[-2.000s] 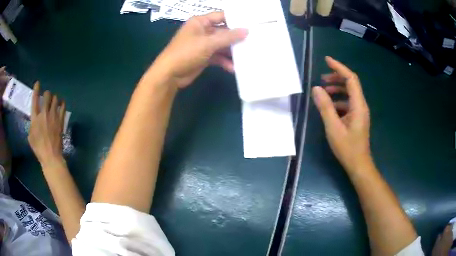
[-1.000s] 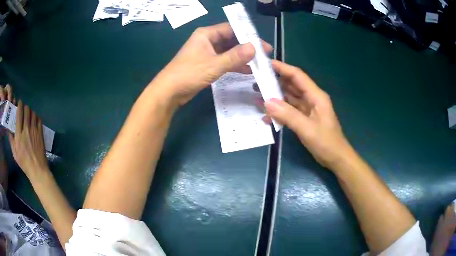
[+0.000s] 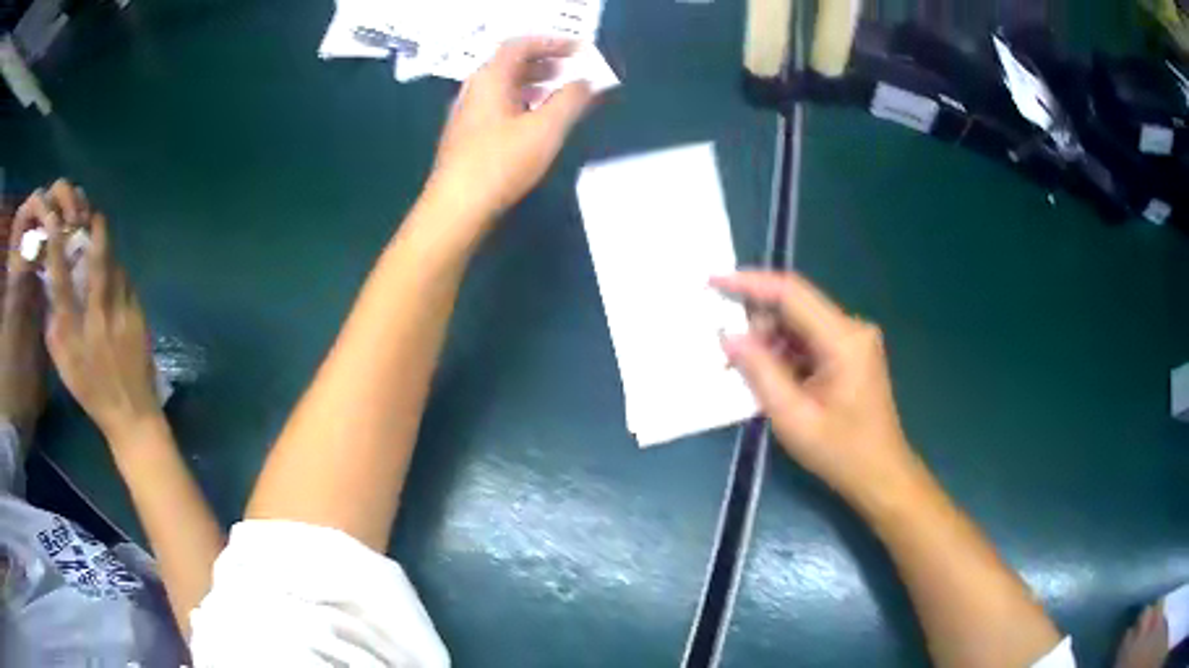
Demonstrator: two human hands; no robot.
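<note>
A folded white leaflet point(image 3: 665, 281) lies blank side up in front of me, its lower right corner at the table seam; a slight doubled edge shows at its lower left. My right hand point(image 3: 824, 379) is at its right edge, thumb and fingertips close to the paper; whether they grip it is unclear. My left hand point(image 3: 511, 128) reaches to the pile of printed leaflets point(image 3: 450, 33) at the top, thumb and fingers apart over its right corner. Whether it pinches a sheet is hard to tell.
The dark seam point(image 3: 738, 522) runs down the green table. Two cream posts point(image 3: 767, 37) stand at its top. Dark goods with white labels point(image 3: 971, 118) are at upper right. A neighbour's hands point(image 3: 98, 313) hold something white at left. Another person's hand point(image 3: 1147, 642) shows at lower right.
The narrow folded leaflet no longer shows between my hands; a white blank face now covers the printed paper on the table. My left hand moved up to the pile; my right hand moved down slightly.
</note>
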